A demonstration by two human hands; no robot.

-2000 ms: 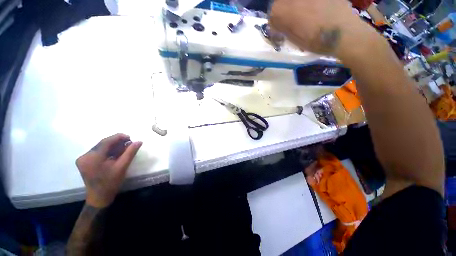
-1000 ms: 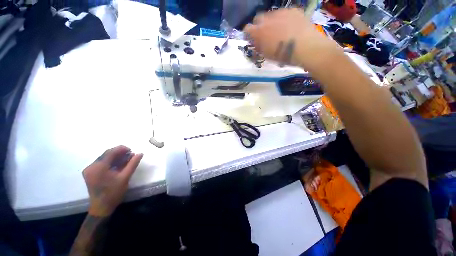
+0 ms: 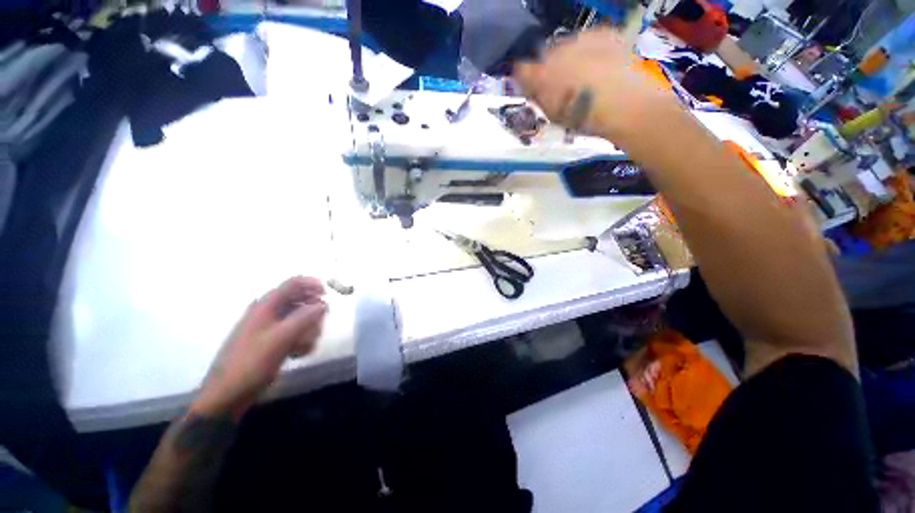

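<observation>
A narrow white band [image 3: 378, 344] lies over the table's front edge, its lower end hanging down. My left hand [image 3: 273, 339] is blurred above the table, left of the band, with fingers bent and slightly apart and nothing visible in them. My right hand [image 3: 580, 80] is raised over the back of the white sewing machine [image 3: 522, 175], its fingertips at a grey and black fabric piece [image 3: 499, 36]. Whether they grip it is unclear. Black-handled shears [image 3: 499, 271] lie right of the needle area, blades towards the needle.
The white table [image 3: 150, 291] has a rounded left side. Black fabric [image 3: 196, 85] lies at its back left. An orange bundle [image 3: 684, 386] and a white panel [image 3: 587, 441] are below the front edge. A dark upright post [image 3: 355, 45] stands behind the machine head. More machines show at upper right.
My left hand has moved right, towards the white band. My right hand stays raised, now beside the grey and black fabric. The view has shifted, showing more behind the machine.
</observation>
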